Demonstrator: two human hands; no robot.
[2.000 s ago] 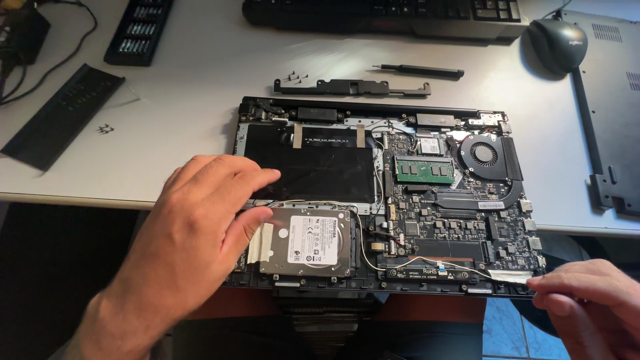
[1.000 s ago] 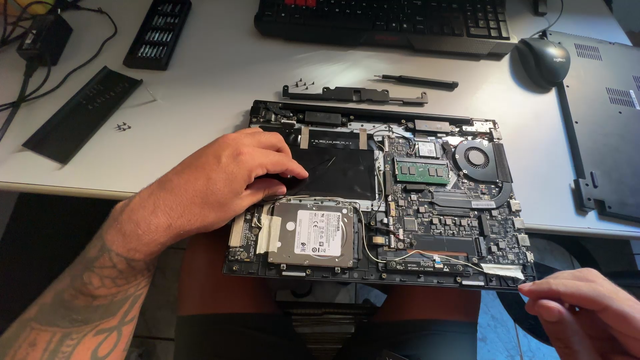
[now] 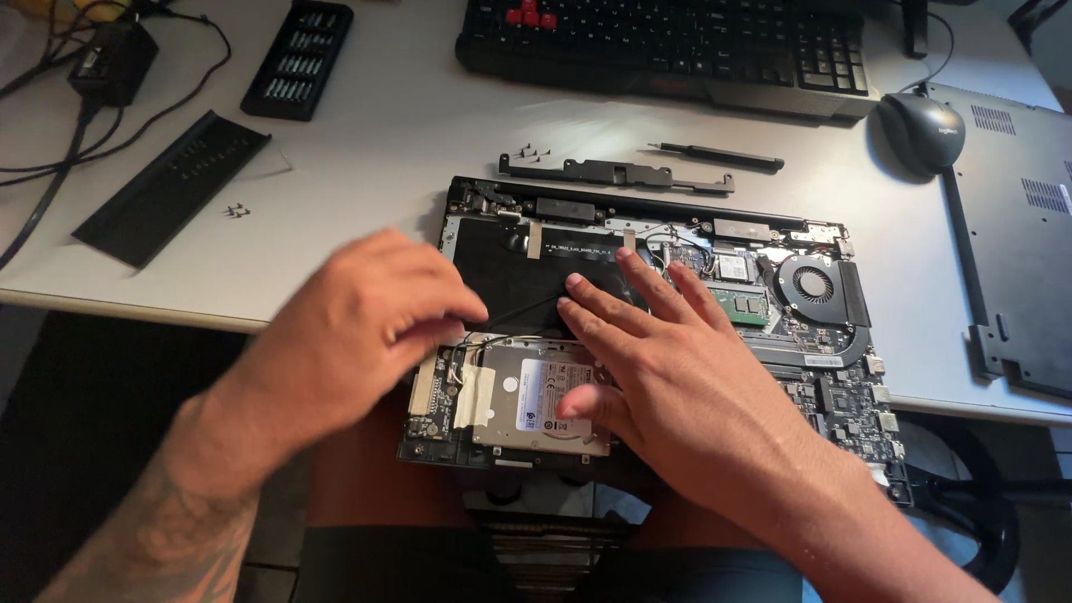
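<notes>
An opened laptop base (image 3: 825,389) rests partly on the desk edge, its insides showing. My right hand (image 3: 662,360) lies spread over its middle, fingertips on the black sheet (image 3: 502,285) and thumb over the hard drive (image 3: 536,398). My left hand (image 3: 377,322) is at the sheet's lower left corner, thumb and forefinger close together; whether they pinch the thin cable there I cannot tell. Thin cables (image 3: 519,337) run between sheet and drive. Tape (image 3: 475,397) lies on the drive's left side. A green memory module (image 3: 741,307) and a fan (image 3: 812,285) are at the right.
Behind the laptop lie a black bracket (image 3: 620,174), small screws (image 3: 533,152) and a screwdriver (image 3: 718,156). A black cover strip (image 3: 172,191), more screws (image 3: 237,211) and a bit case (image 3: 297,59) are left. A keyboard (image 3: 670,50), mouse (image 3: 921,134) and laptop bottom cover (image 3: 1013,243) stand behind and right.
My right hand has come from the laptop's lower right corner onto its middle. My left hand has moved from over the black sheet to its lower left corner.
</notes>
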